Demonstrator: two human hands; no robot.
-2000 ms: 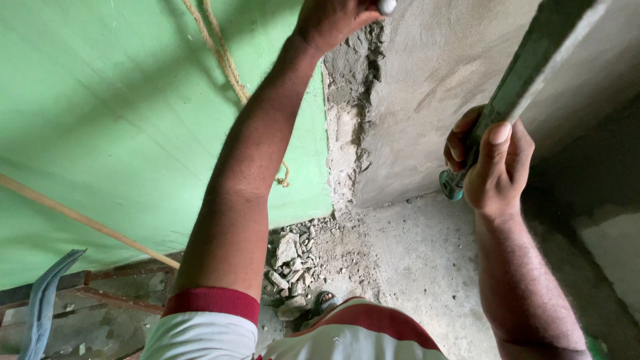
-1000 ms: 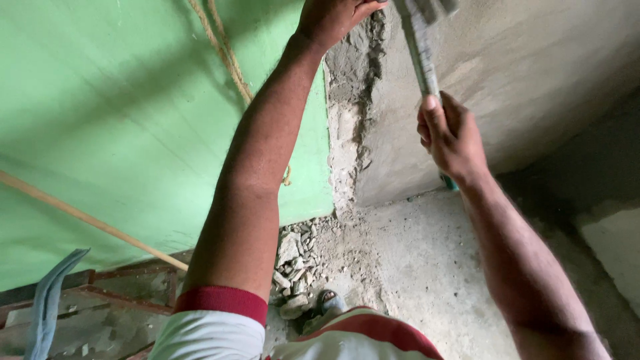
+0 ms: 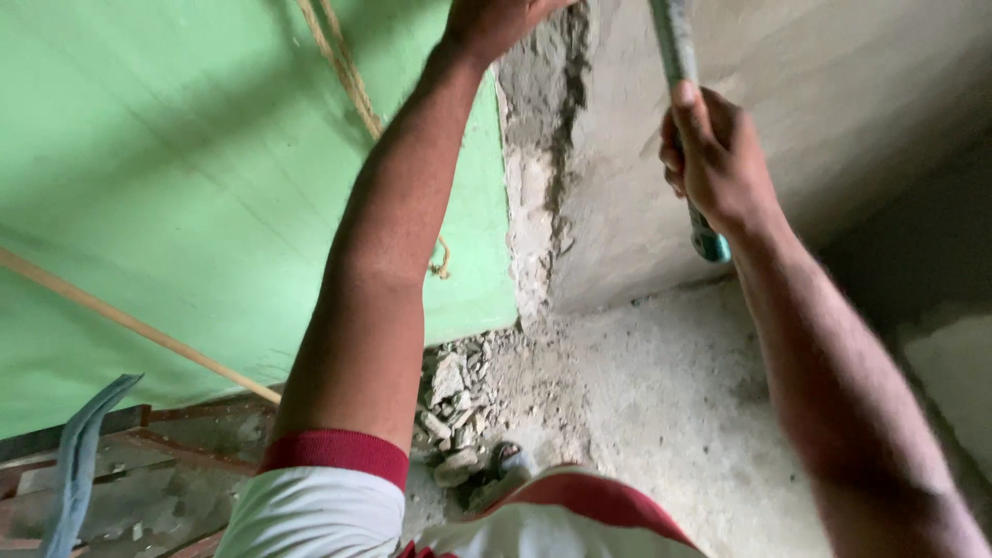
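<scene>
My right hand (image 3: 717,159) is closed around the grip of a long tool, probably a hammer, whose grey handle (image 3: 674,35) runs up past the top edge; its head is out of view. The handle's teal butt end (image 3: 711,244) sticks out below my fist. My left hand (image 3: 504,23) is raised at the top edge, beside the rough chipped strip (image 3: 542,108) where the green wall meets the grey plastered wall. Its fingers are partly cut off, and whatever they hold is hidden.
Broken rubble (image 3: 449,380) lies at the foot of the green wall (image 3: 232,178), near my sandalled foot (image 3: 508,453). A rope (image 3: 349,74) hangs on that wall, and a wooden pole (image 3: 139,329) leans at left. A blue-grey cloth-like strip (image 3: 77,465) stands lower left. Concrete floor (image 3: 666,387) spreads right.
My right hand has shifted up and left from two seconds ago, and the tool it grips has swung to a steeper angle. The white tip seen at my left hand earlier is out of view.
</scene>
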